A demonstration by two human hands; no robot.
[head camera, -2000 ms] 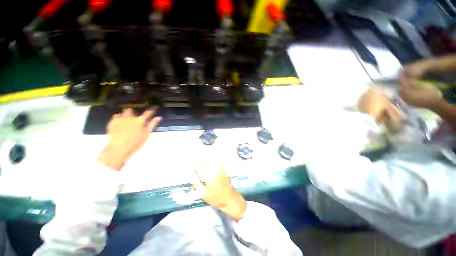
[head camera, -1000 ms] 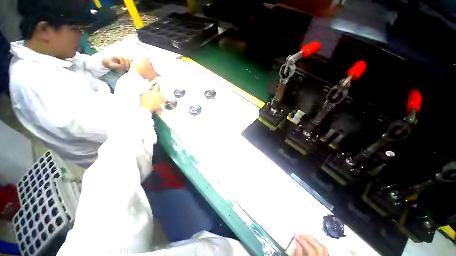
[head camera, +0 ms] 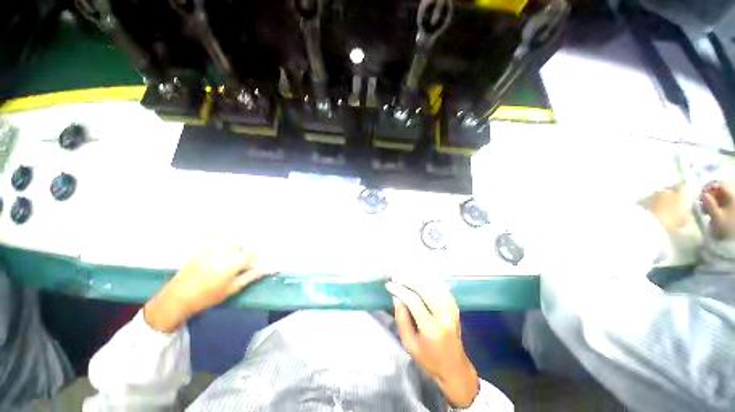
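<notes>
My left hand point(head camera: 203, 283) rests at the bench's front edge, left of centre, with nothing seen in it. My right hand point(head camera: 429, 323) rests on the green front edge right of centre, fingers slightly bent, with nothing seen in it. Beyond it lie round dark parts: one near the base plate point(head camera: 372, 200), one greyer point(head camera: 433, 234), and two further right point(head camera: 474, 212), point(head camera: 509, 247). Several more round parts point(head camera: 63, 186) lie at the far left. The black base plate point(head camera: 234, 150) carries a row of clamping fixtures point(head camera: 325, 121) with steel toggle clamps.
The white bench has a green front edging point(head camera: 322, 292) and yellow tape point(head camera: 72, 98) behind. At the right, another person's sleeve point(head camera: 629, 322) and hands point(head camera: 716, 201) are over the bench. Grey cloth point(head camera: 28, 338) shows at the lower left.
The view has swung back from the left side to the front. My left hand has moved from the left group of parts to the front edge. More round parts lie at left than two seconds ago.
</notes>
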